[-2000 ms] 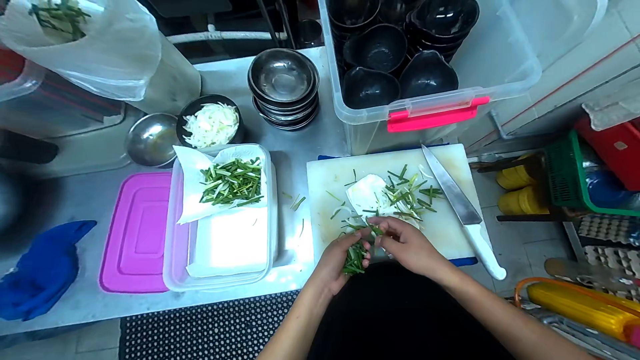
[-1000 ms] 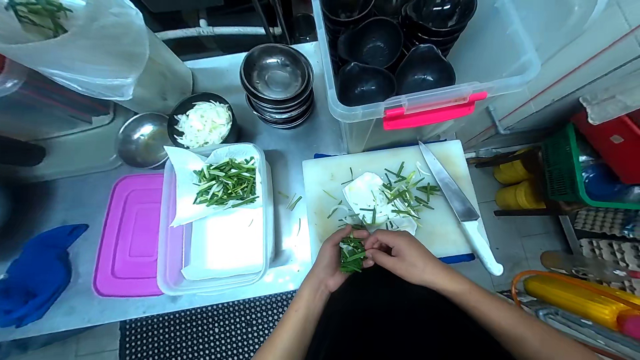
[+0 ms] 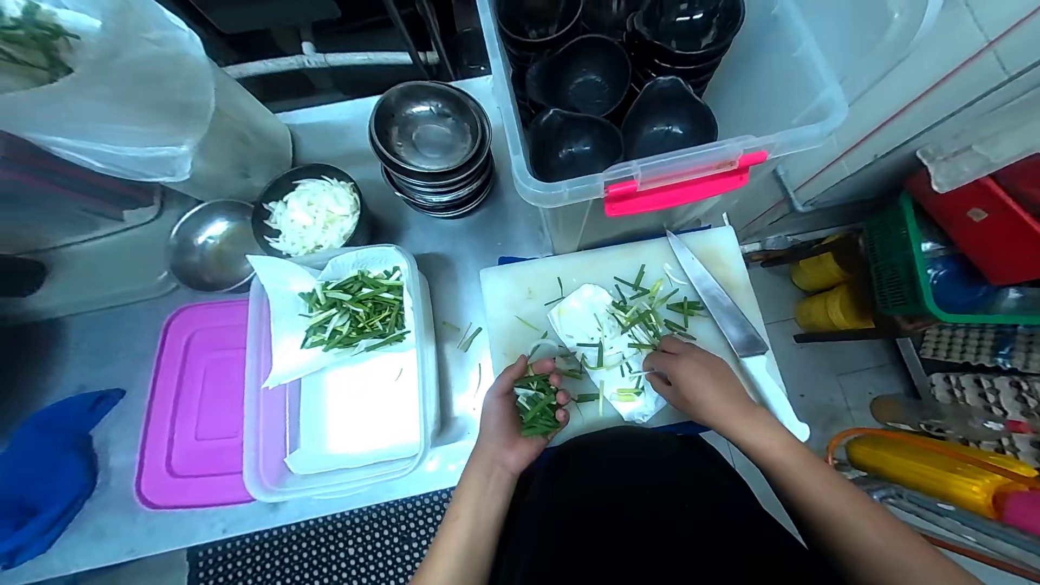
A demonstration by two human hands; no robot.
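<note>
My left hand (image 3: 520, 414) is cupped palm up around a bunch of cut green scallions (image 3: 538, 405), over the near left edge of a white cutting board (image 3: 520, 296). My right hand (image 3: 691, 378) touches loose cut scallions (image 3: 642, 313) strewn over a crumpled white paper towel (image 3: 585, 325) on the board; whether its fingers grip any is hidden. A kitchen knife (image 3: 719, 305) with a white handle lies along the board's right side. Left of the board, a plastic container (image 3: 431, 366) lined with paper holds more cut scallions (image 3: 357, 310).
A pink lid (image 3: 191, 406) and a blue cloth (image 3: 53, 471) lie on the steel counter. Behind are a steel bowl (image 3: 213, 244), a bowl of sliced onion (image 3: 315, 215), stacked metal bowls (image 3: 431, 134) and a clear bin (image 3: 569, 195) of black bowls. A green basket (image 3: 894, 260) stands right.
My hands were together over the near edge of the board; they are now apart. The right one has moved right to the scallions on the paper towel, while the left still holds its bunch.
</note>
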